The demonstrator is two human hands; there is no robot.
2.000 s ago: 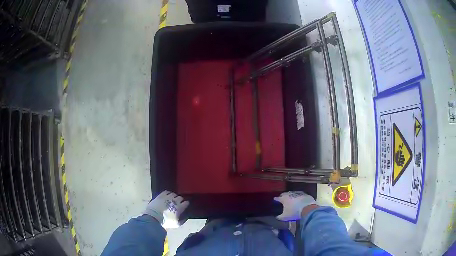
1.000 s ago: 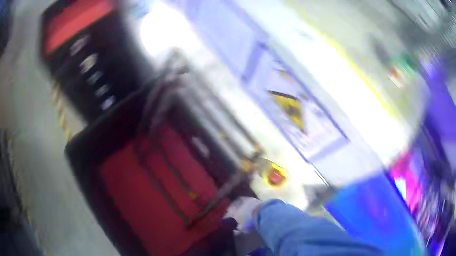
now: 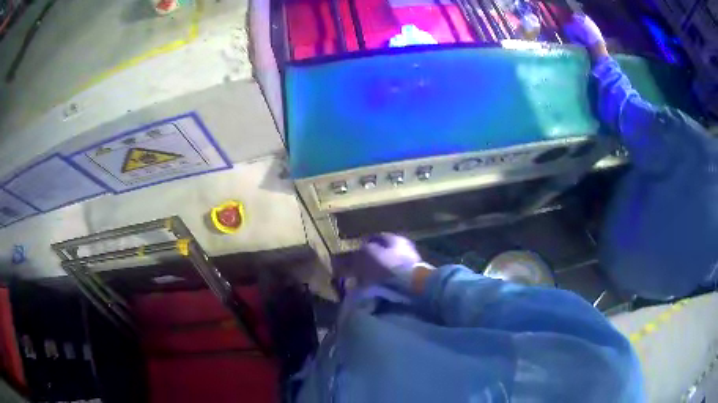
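Note:
My right hand [image 3: 390, 256], in a white glove, is at the lower left corner of the control panel [image 3: 386, 183]. It is blurred, and whether it holds anything cannot be told. My left hand is not in view. The black bin [image 3: 272, 319] with red inside [image 3: 197, 342] is at the lower left. A tubular metal frame [image 3: 134, 244] with yellow-orange joints stands over it. A teal tabletop [image 3: 441, 102] lies above the panel, lit blue-violet.
Another person's blue sleeve [image 3: 622, 102] and gloved hand [image 3: 582, 31] reach the lit machine bay [image 3: 323, 27] from the right. A red emergency stop button [image 3: 227, 217] and a warning sheet [image 3: 149, 153] are left. A round pale seat [image 3: 519, 268] is below the panel.
The view has swung right to the teal-topped station, so the bin and frame now lie lower left. My right hand has left the bin's rim. The other person has come into view.

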